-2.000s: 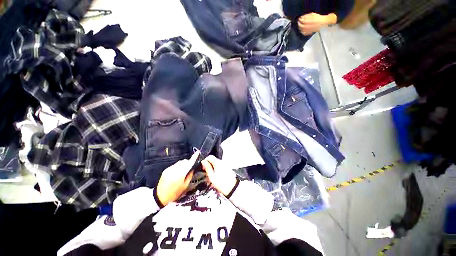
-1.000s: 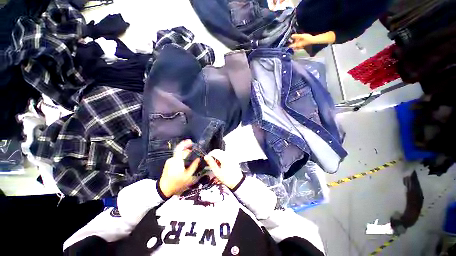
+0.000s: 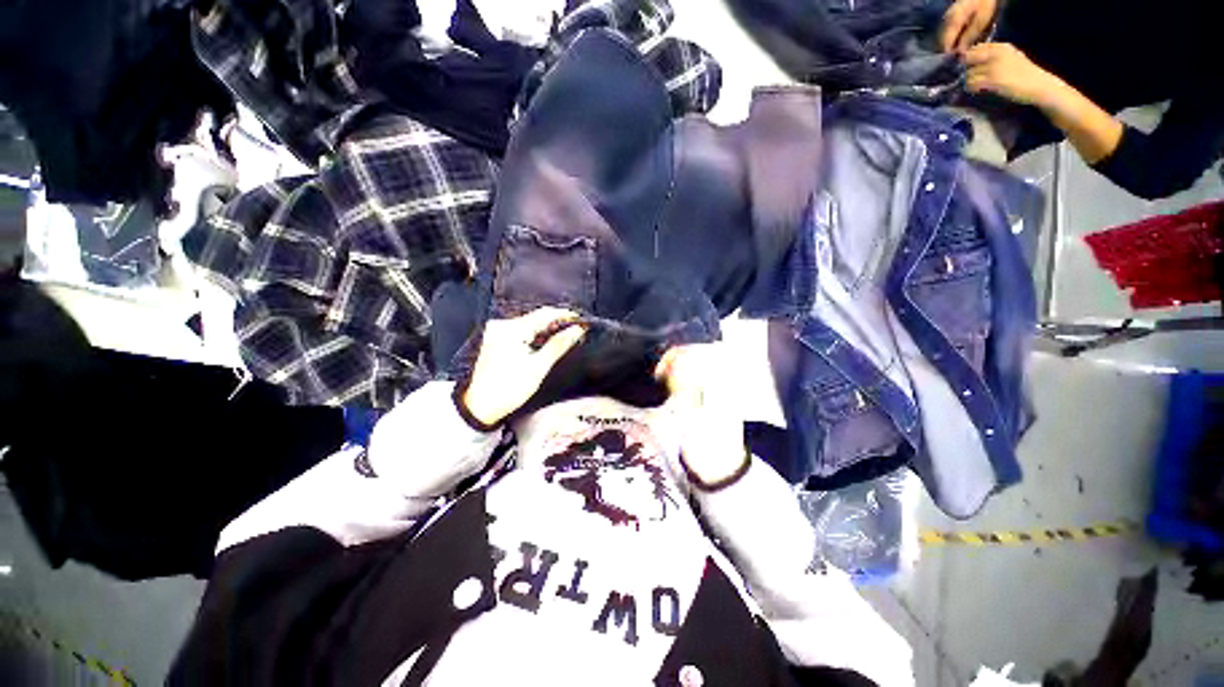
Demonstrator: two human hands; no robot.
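Note:
The dark denim garment (image 3: 618, 201) lies in front of my chest, with a stitched patch pocket (image 3: 546, 269) on its left part. My left hand (image 3: 517, 362) grips the near edge of the dark denim at its left. My right hand (image 3: 691, 383) holds the same edge at its right, partly blurred. A dark band of the cloth spans between the two hands. Whether anything small is between the fingertips cannot be told.
A mid-blue denim jacket (image 3: 926, 295) lies at the right, over a clear plastic bag (image 3: 859, 523). Plaid shirts (image 3: 403, 201) are piled at the left. Another person's hands (image 3: 1007, 67) work on denim at the upper right. A blue bin (image 3: 1188, 456) stands at the right edge.
My view has shifted, so the table things appear further right and higher. My hands have moved apart along the denim edge. The other person now has both hands in view on the denim.

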